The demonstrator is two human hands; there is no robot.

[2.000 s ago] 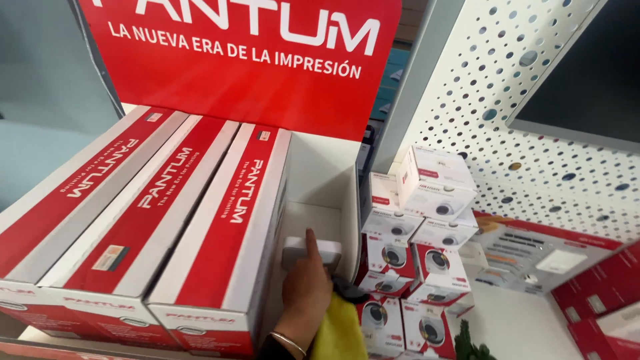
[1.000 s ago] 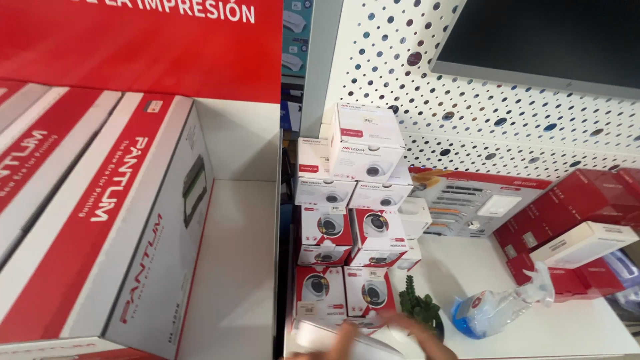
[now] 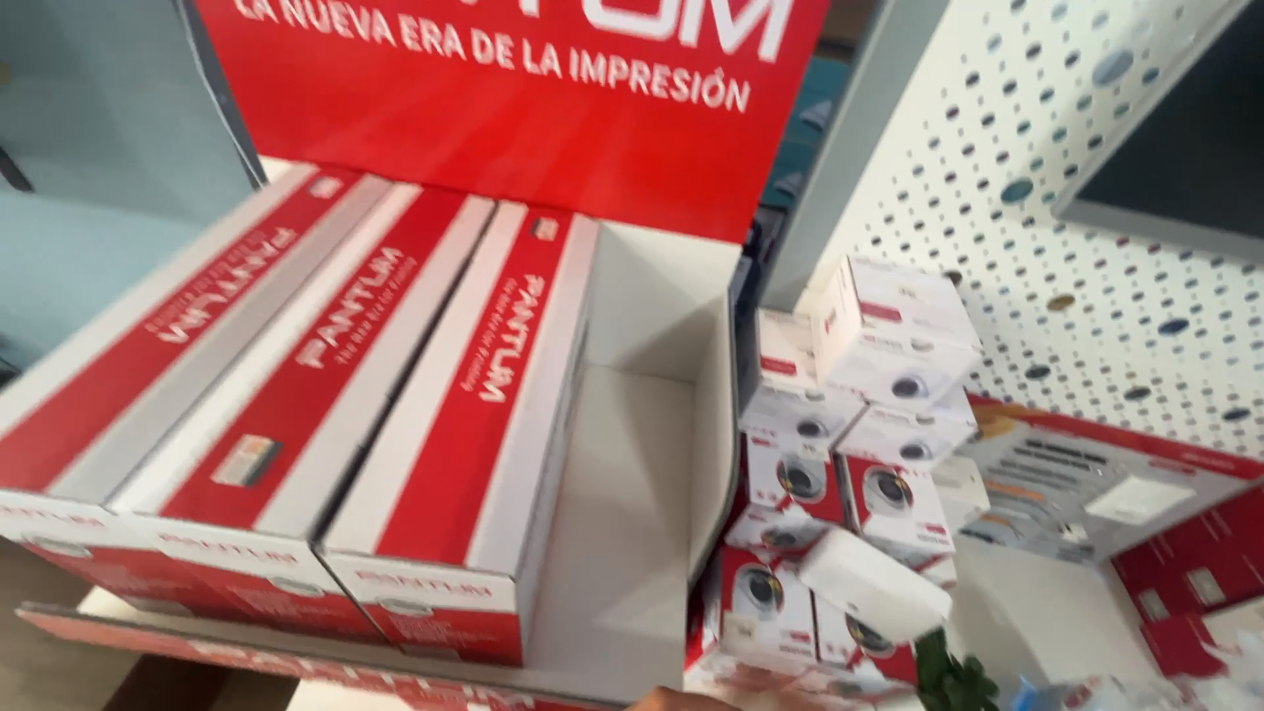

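At the bottom edge, a small part of a hand, apparently my right hand (image 3: 681, 700), shows below the shelf's open space. Its grip is hidden, and blurred skin shows beside it. My left hand cannot be made out. A small white box (image 3: 874, 585) lies tilted against the stacked camera boxes (image 3: 765, 592), above and right of the hand. Left of the hand, three long red-and-white Pantum boxes (image 3: 454, 415) lie side by side on a white display shelf (image 3: 627, 513).
A red Pantum sign (image 3: 513, 128) stands behind the shelf. Right of the camera boxes are a green plant (image 3: 953, 676), a leaning printed panel (image 3: 1086, 484) and dark red boxes (image 3: 1210, 563). A screen (image 3: 1175, 138) is mounted on the white perforated wall (image 3: 987, 188).
The white box, under the hand inside the shelf two seconds ago, now rests by the camera boxes. The hand has moved down, mostly out of view. The yellow cloth no longer shows.
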